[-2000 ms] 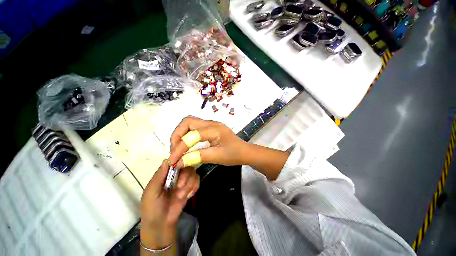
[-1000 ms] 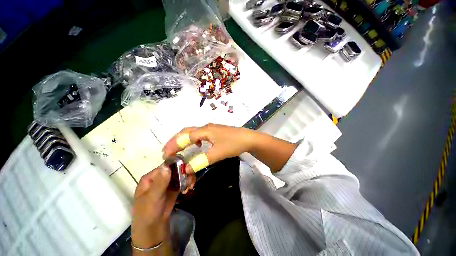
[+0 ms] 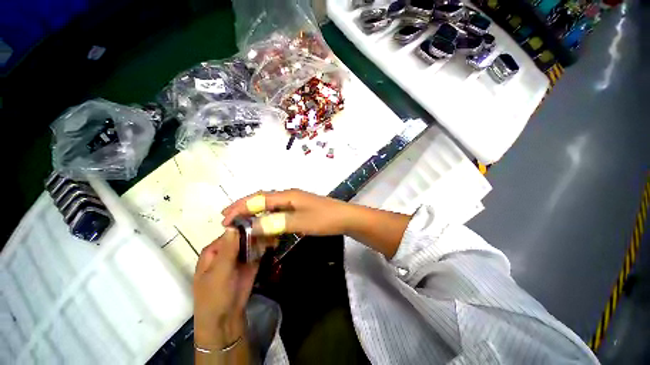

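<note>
My left hand [image 3: 222,284] holds a small watch case [image 3: 244,241] on edge, its silver-grey rim showing between thumb and fingers. My right hand [image 3: 291,214], with pale yellow finger cots on thumb and finger, is at the case's upper right side, its fingertips at the rim. Whether it pinches a small part is hidden by blur. A loose pile of small red, copper and white flex parts [image 3: 312,108] lies on the white-yellow sheet [image 3: 187,192] beyond my hands. A thin black item [image 3: 290,142] lies at the pile's near edge.
At left, a white blister tray [image 3: 85,299] holds a row of cases [image 3: 77,207]. Clear bags with dark contents [image 3: 103,139] lie behind the sheet, beside a bag of reddish parts [image 3: 285,60]. At upper right, a white tray [image 3: 456,121] holds jumbled cases. Ribbed trays [image 3: 435,171] lie at right.
The case has been turned in my left hand over the last two seconds. Since one second ago, the right fingers have moved left and closer together over the case.
</note>
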